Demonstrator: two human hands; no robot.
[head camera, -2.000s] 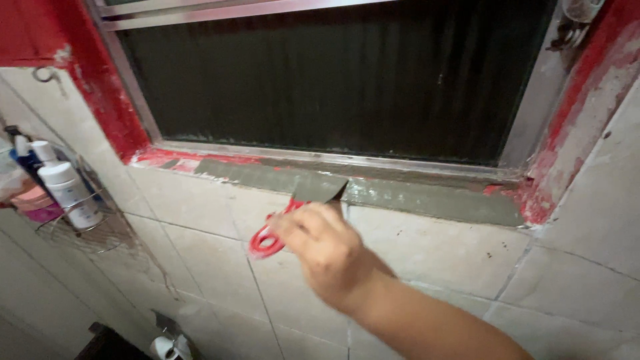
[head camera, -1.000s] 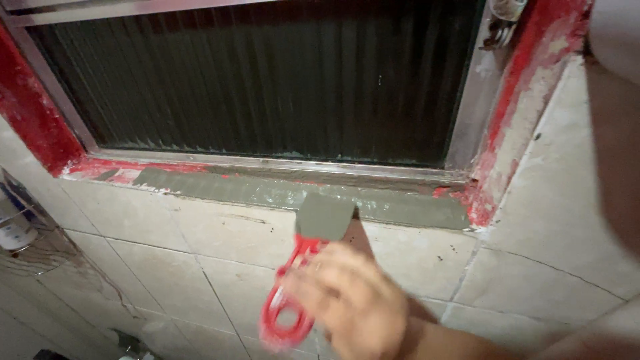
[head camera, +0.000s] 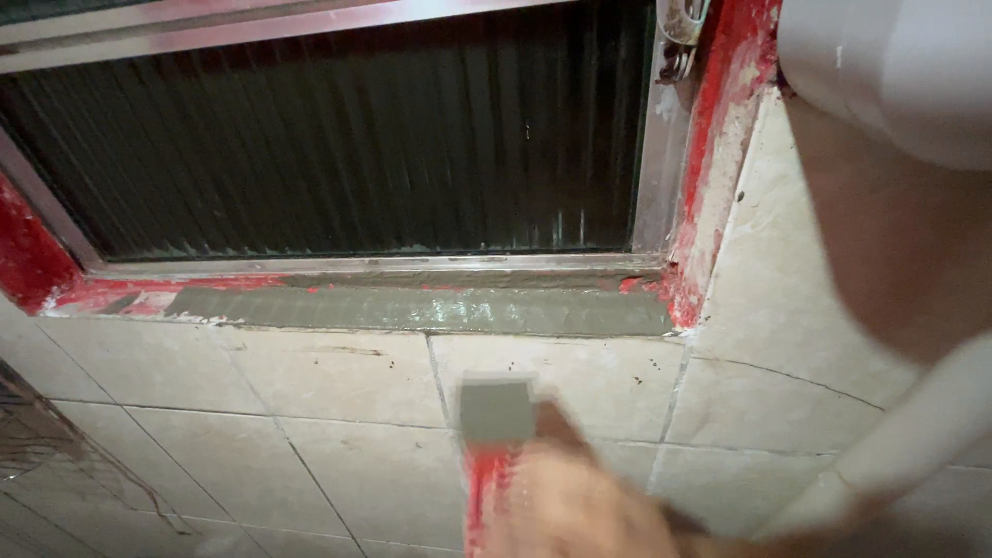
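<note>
My right hand (head camera: 581, 504), blurred by motion at the bottom of the head view, is closed around the red handle of a putty knife (head camera: 496, 411). The blade points up, is coated in grey mortar and is seen against the wall tiles below the window. Above it, a band of wet grey mortar (head camera: 434, 308) covers most of the window sill, shiny around its middle. Bare red and whitish paint shows at the sill's left end (head camera: 147, 301). My left hand is out of view.
A metal-framed window with dark ribbed glass (head camera: 349, 147) stands above the sill. Red, flaking paint lines its right reveal (head camera: 709, 178). A white rounded fixture (head camera: 891, 77) and a pale pipe (head camera: 860, 457) are at the right. A wire rack (head camera: 31, 442) hangs at the left edge.
My right hand has drawn the putty knife down, away from the sill, where the blade was in both earlier frames. The view has shifted to the right and closer.
</note>
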